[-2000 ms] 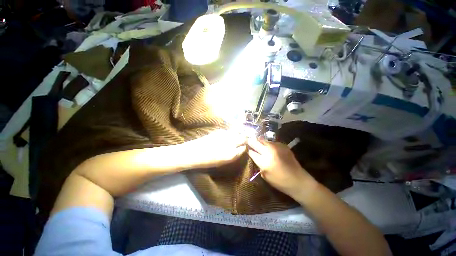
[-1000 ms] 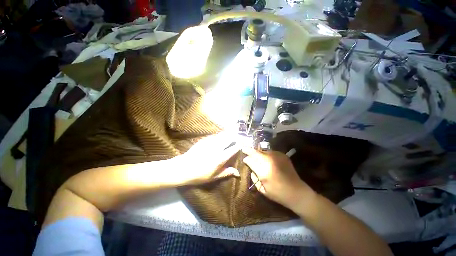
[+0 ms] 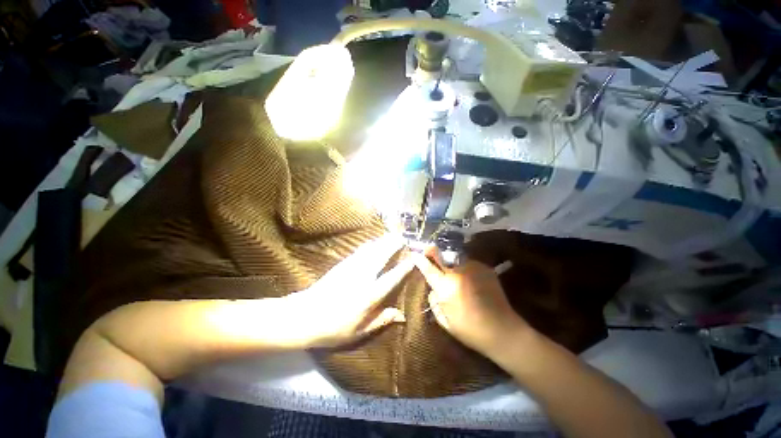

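Note:
The brown corduroy piece (image 3: 248,180) lies in folds across the sewing table and under the needle end of the white sewing machine (image 3: 548,188). A straight vertical seam runs in the cloth between my hands. My left hand (image 3: 355,299) lies on the cloth left of the seam, its fingertips near the presser foot and washed out by the lamp light. My right hand (image 3: 467,304) is right of the seam, with fingers closed at the cloth near the presser foot. It holds a thin tool (image 3: 503,268) whose white end sticks out. The needle itself is hidden in glare.
The lit lamp (image 3: 310,92) hangs on its pale arm above the cloth. Pattern pieces and cut scraps (image 3: 137,128) lie at left beside a dark strip (image 3: 53,274). A tape measure runs along the table's front edge (image 3: 342,409). A thread-guide post stands on the machine.
My left hand has opened out from the seam and lies flatter on the cloth. The lamp and scraps appear further left in the view. My right hand stays by the presser foot.

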